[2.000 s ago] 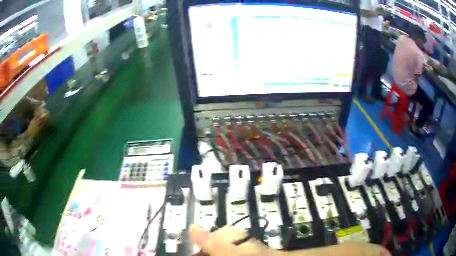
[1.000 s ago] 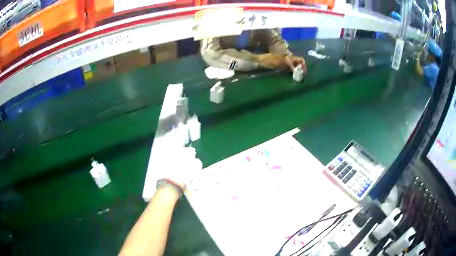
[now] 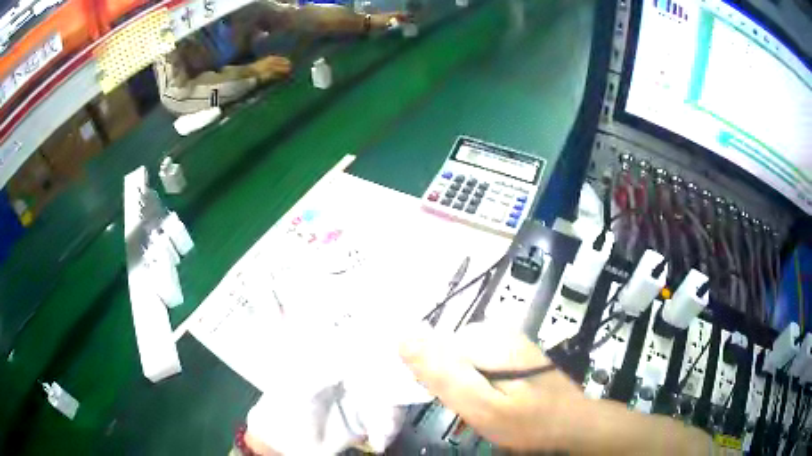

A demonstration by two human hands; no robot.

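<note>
My left hand, in a white glove, is at the bottom centre over the work board; glare hides its fingers and anything in them. My bare right hand is beside it, closed around a black test lead that runs right to the rack. Its fingertips are washed out. White adapters stand upright in some sockets of the black panel. The bright paper lies on the board, with a dark pen-like stick at its right.
A calculator lies beyond the paper. A long white tray with adapters on it is on the green surface at left; loose adapters are around it. A monitor and cable connectors are upper right. Another person's arms are opposite.
The view has turned back right towards the rack. My gloved left hand has moved from the tray to the board's near edge. My right hand has come into view with the lead.
</note>
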